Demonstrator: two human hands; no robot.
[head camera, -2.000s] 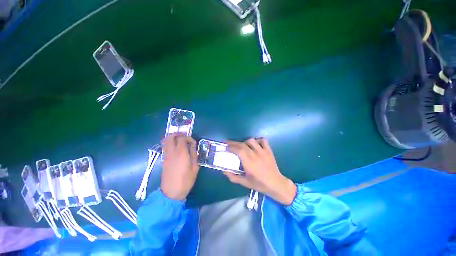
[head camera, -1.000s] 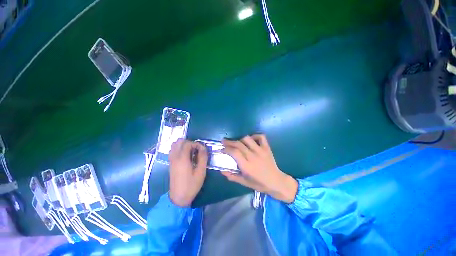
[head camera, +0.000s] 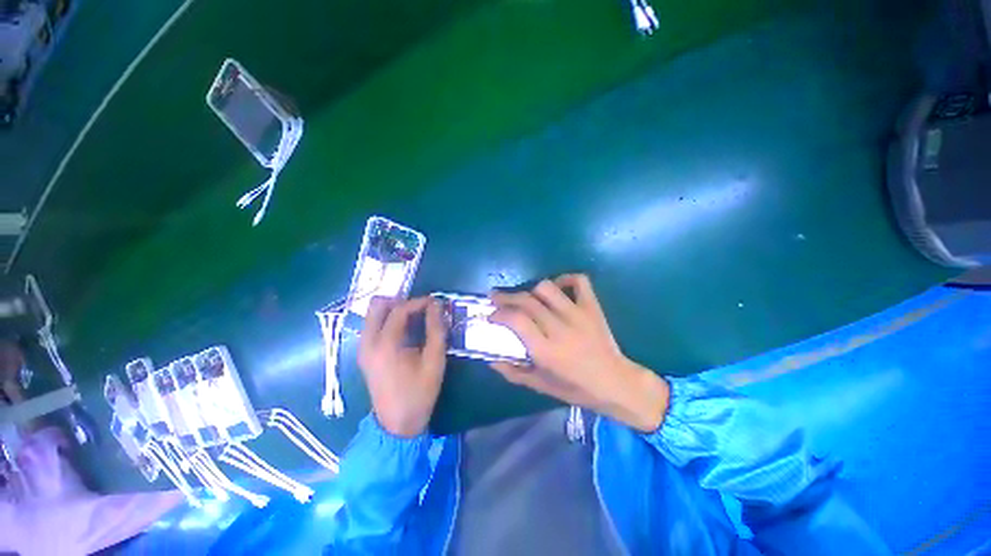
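An open power bank unit (head camera: 485, 332) lies sideways between my hands, low over the worktop, its bright white cell showing. My right hand (head camera: 576, 345) grips its right end, thumb below and fingers on top. My left hand (head camera: 402, 364) has thumb and fingertips at its left end; whether they pinch a small part there is hidden. White cable ends (head camera: 575, 424) hang below my right hand. A second open unit (head camera: 383, 264) lies just behind my left hand, with its white cables (head camera: 330, 364) towards me.
Several waiting units (head camera: 187, 404) stand close together at left, cables towards me. Another unit (head camera: 253, 114) lies on the green conveyor belt (head camera: 435, 81). The dark grey tape dispenser (head camera: 948, 179) is cut off at right. A person's pink sleeve (head camera: 76, 500) shows at lower left.
My left hand has shifted from beside the second unit onto the held unit's left end. My right hand keeps its grip. The view has turned left, so the dispenser has slid rightward.
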